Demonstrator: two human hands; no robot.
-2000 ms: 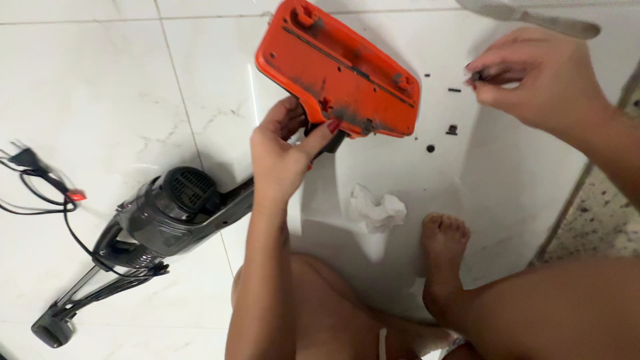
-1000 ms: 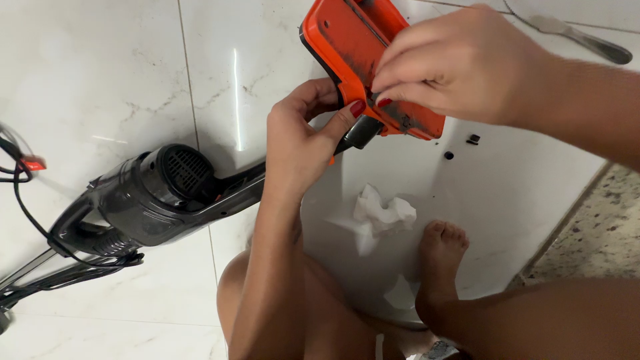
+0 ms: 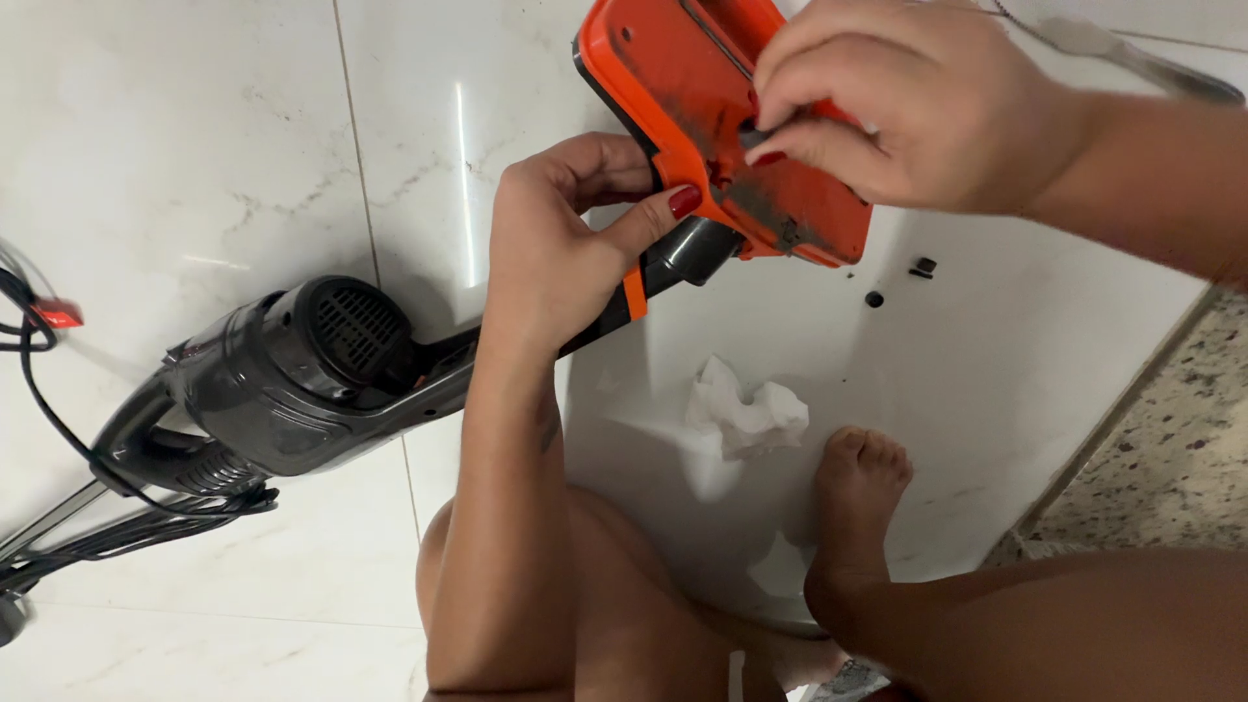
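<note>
An orange vacuum floor head (image 3: 673, 88) is tilted with its dusty underside facing me. My left hand (image 3: 585, 214) grips its near edge by the neck, thumb on the orange rim and fingers behind. In my right hand (image 3: 877, 107), thumb and index finger pinch a small dark piece (image 3: 752, 135) against the underside; its exact kind is unclear. The black stick vacuum body (image 3: 292, 380) lies on the floor at the left, its tube running under my left wrist to the head. Small black parts (image 3: 922, 265) and a round black piece (image 3: 875, 299) lie on the floor at the right.
Crumpled white tissue (image 3: 746, 409) lies on the glossy tile floor before my bare foot (image 3: 860, 487). A metal table knife (image 3: 1121, 54) is at the top right. A black power cord (image 3: 44, 390) loops at the left. Speckled stone edging (image 3: 1160, 458) borders the right side.
My right hand has moved left from above the floor to the floor head's underside, with the small dark piece in its fingers. My left hand still holds the head.
</note>
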